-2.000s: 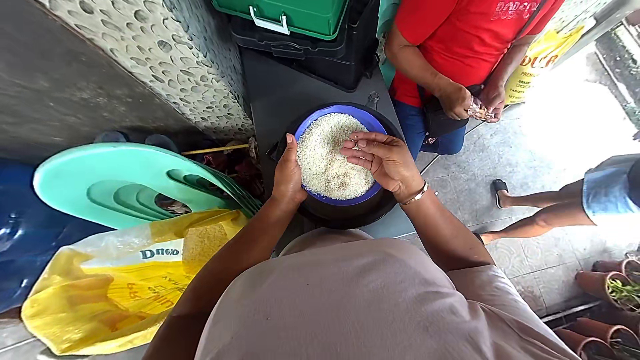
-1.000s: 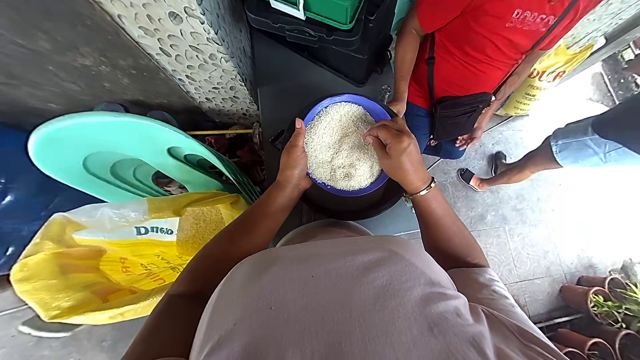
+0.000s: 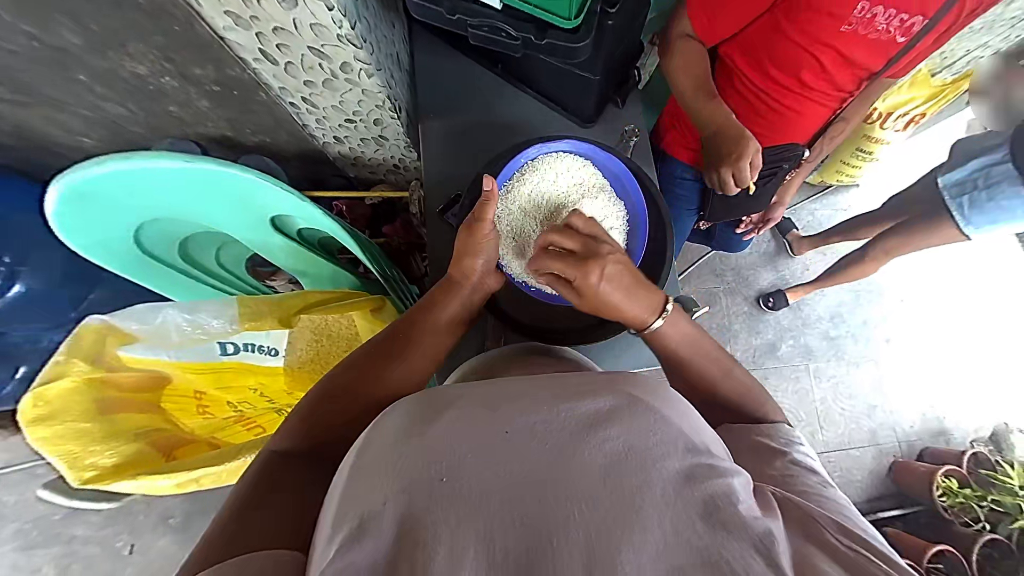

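A blue plastic bowl [image 3: 636, 210] full of white rice grains [image 3: 552, 180] sits over a black round pan [image 3: 560, 326] on a dark table. My left hand [image 3: 478, 244] grips the bowl's left rim, thumb up along its edge. Over the lower right part of the rice is my right hand [image 3: 588, 268], fingers bent down and touching the grains. Whether it has any grains between its fingertips cannot be seen. A bracelet [image 3: 658, 316] circles my right wrist.
Black cases [image 3: 544, 56] stand on the table [image 3: 452, 96] beyond the bowl. Green plastic chairs [image 3: 176, 216] and a yellow sack [image 3: 216, 400] are at the left. A person in a red shirt [image 3: 784, 56] stands close at the right, another beyond. Potted plants [image 3: 920, 480] line the lower right.
My right hand was raised above the rice with its palm turned up, then turned down at the bowl's right, and is now lower over the rice. The other person's hands have moved.
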